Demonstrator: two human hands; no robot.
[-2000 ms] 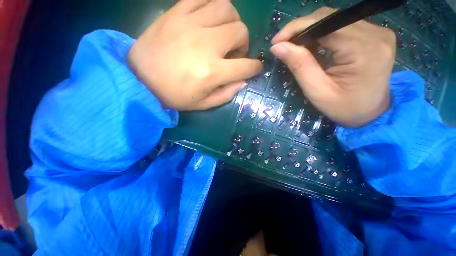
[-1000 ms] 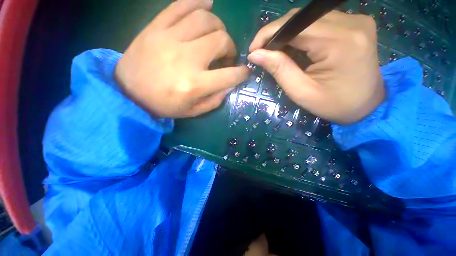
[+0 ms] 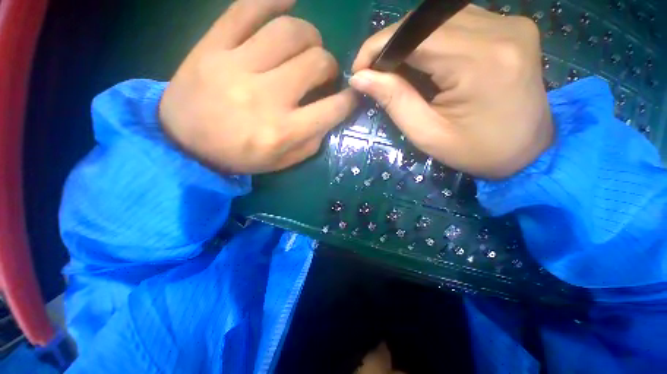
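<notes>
A clear blister tray (image 3: 409, 256) with rows of small dark flex-circuit parts (image 3: 393, 214) lies in front of me. My right hand (image 3: 464, 95) is above the tray and holds dark tweezers (image 3: 420, 33) between thumb and fingers. The tweezer tip is hidden by the fingertips. My left hand (image 3: 259, 95) is over the tray's left edge, fingers curled, its index fingertip beside the right thumb. A tiny pale speck shows at the right fingertips. I cannot tell whether the left fingers hold a part.
A green mat (image 3: 281, 197) lies under and left of the tray. A curved red edge (image 3: 18, 182) runs along the far left. Blue smock sleeves (image 3: 139, 212) reach in from both sides. Strong glare lies on the tray below the hands.
Both hands have moved a little to the left together, their fingertips staying close. The tweezers stay in the right hand. The red edge shows more fully at the left.
</notes>
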